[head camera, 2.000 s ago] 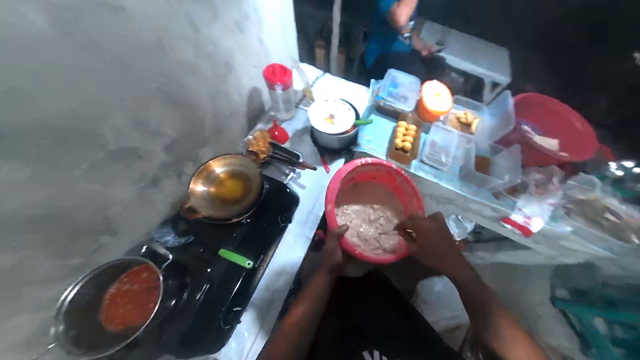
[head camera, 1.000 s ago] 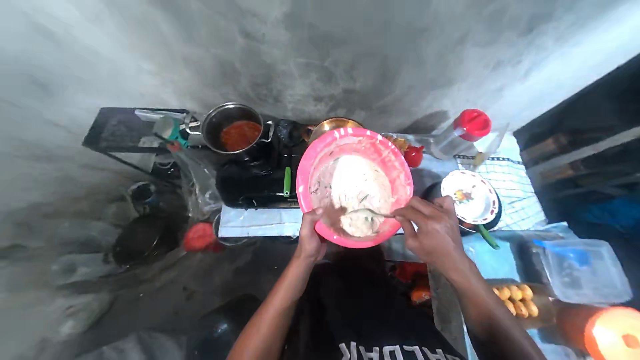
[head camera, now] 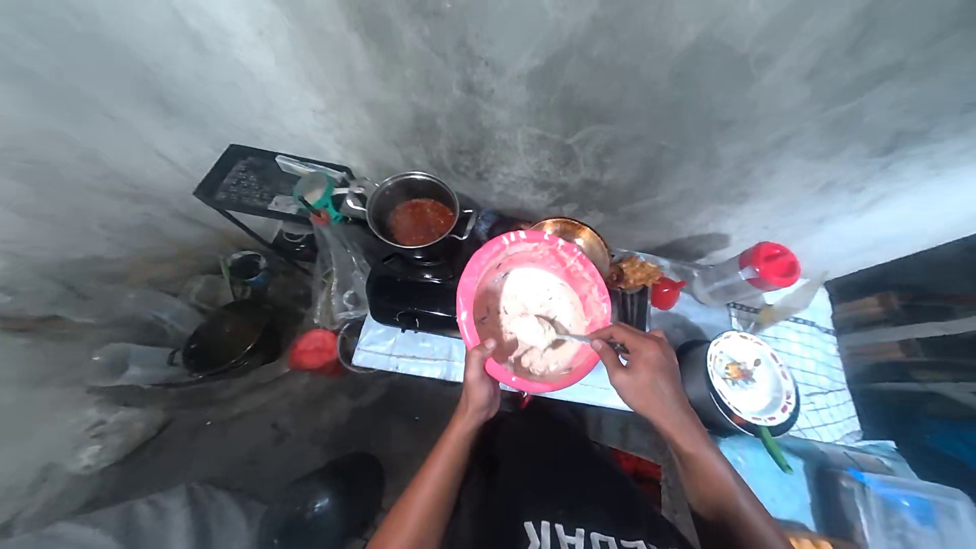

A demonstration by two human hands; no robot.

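Note:
My left hand (head camera: 480,385) grips the lower left rim of a pink plastic bowl (head camera: 470,305), which is held up in front of the stove. Inside lies a pale, wet batter-like mixture (head camera: 560,293) with lumps in it. My right hand (head camera: 640,366) is closed on the handle of a metal spoon (head camera: 576,336) at the bowl's right rim, and the spoon's head sits in the mixture. Just behind the bowl, a frying pan (head camera: 572,229) is partly hidden by it. To the left, a steel pot (head camera: 412,179) of red sauce stands on the black gas stove (head camera: 412,301).
Fried food (head camera: 637,273) lies right of the pan, near a red plastic item (head camera: 666,293) and a clear jug with a red lid (head camera: 770,265). A patterned plate (head camera: 751,377) covers a dark pot. Clear containers (head camera: 907,503) stand lower right. A dark wok (head camera: 229,335) is low on the left.
The view has swung strongly from the side table toward the stove and wall. Both hands have kept hold of bowl and spoon; the spoon's head now shows a lump of mixture on it.

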